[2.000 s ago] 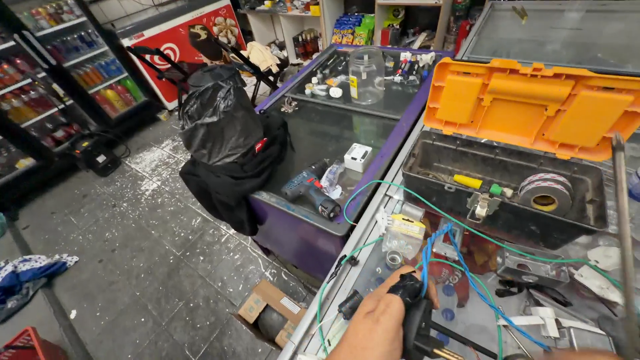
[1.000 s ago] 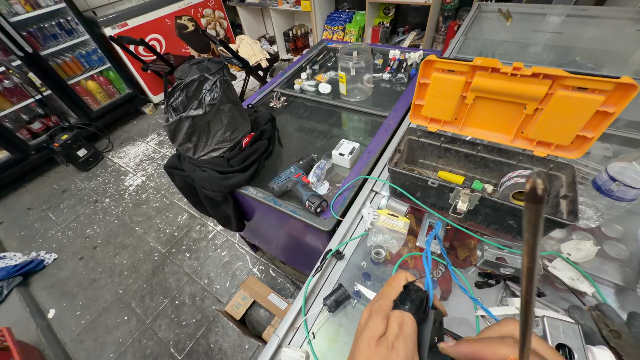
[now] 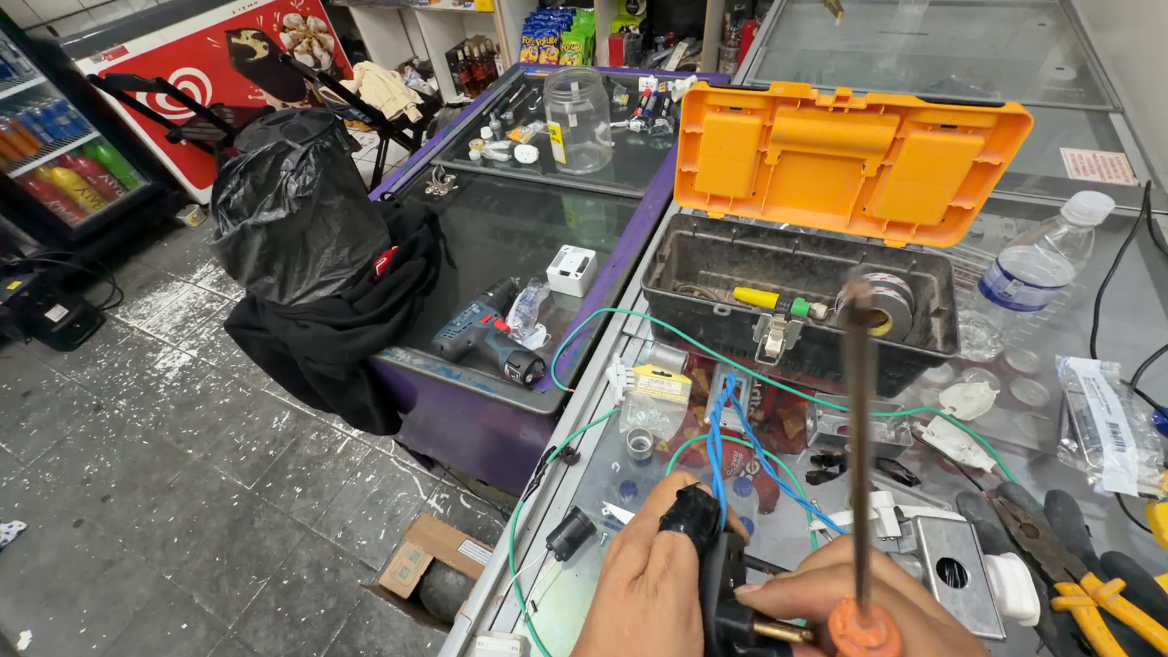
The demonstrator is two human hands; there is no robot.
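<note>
My left hand [image 3: 643, 575] is closed around a black electrical plug [image 3: 725, 584] whose brass pin shows at the lower right; black tape wraps its top, where twisted blue wires [image 3: 716, 447] meet it. My right hand [image 3: 867, 584] holds a screwdriver [image 3: 860, 456] upright, its orange handle low and its tip up toward the camera, while the fingertips touch the plug. Beyond the hands, a green wire [image 3: 703, 342] loops over the glass counter. Pliers with yellow handles [image 3: 1068, 566] and a metal conduit box [image 3: 958, 566] lie to the right of my right hand.
A black toolbox [image 3: 712, 319] with a raised orange lid [image 3: 849, 164] stands ahead, a plastic bottle [image 3: 1040, 255] beside it. On the lower display case are a cordless drill [image 3: 493, 338], a white box [image 3: 572, 271] and a clear jar [image 3: 579, 128]. A cardboard box [image 3: 429, 557] sits on the floor.
My right hand has come in beside the left at the plug; two seconds ago it was barely in view. The screwdriver has moved left in the view. The view has shifted somewhat.
</note>
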